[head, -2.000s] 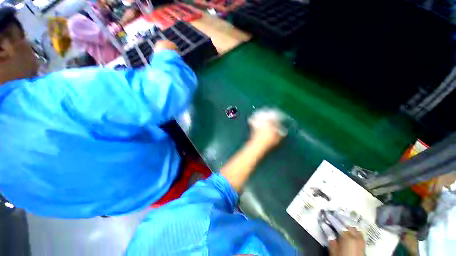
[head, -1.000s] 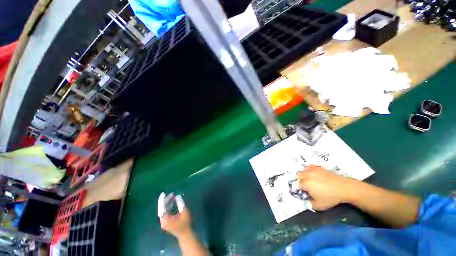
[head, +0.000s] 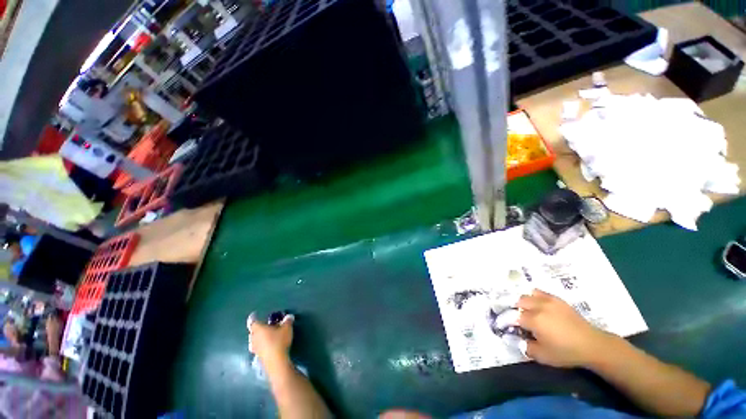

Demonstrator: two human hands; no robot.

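Note:
My left hand [head: 274,340] is over the green surface at lower centre-left, fingers closed around a small dark piece [head: 280,317], likely a smartwatch unit. White coverings or cloth show at its fingertips. My right hand [head: 556,331] is on the white work sheet [head: 472,262], its fingers closed on a white and grey smudged wiping cloth [head: 505,321]. Whether a unit is inside the cloth cannot be told. A small grey-clear bottle with a dark round top [head: 558,219] stands at the sheet's upper right corner.
A metal post [head: 483,123] stands behind the sheet, beside an orange-yellow box [head: 528,147]. A white wipe pile [head: 654,155] and small black box [head: 705,69] are at upper right. A watch unit [head: 734,259] lies at the right edge. Black trays [head: 123,335] are stacked at left.
The view has swung from another worker in blue to my own sheet. Since one second ago, my left hand has turned, its fingers now bent over the piece. My right hand stays on the sheet.

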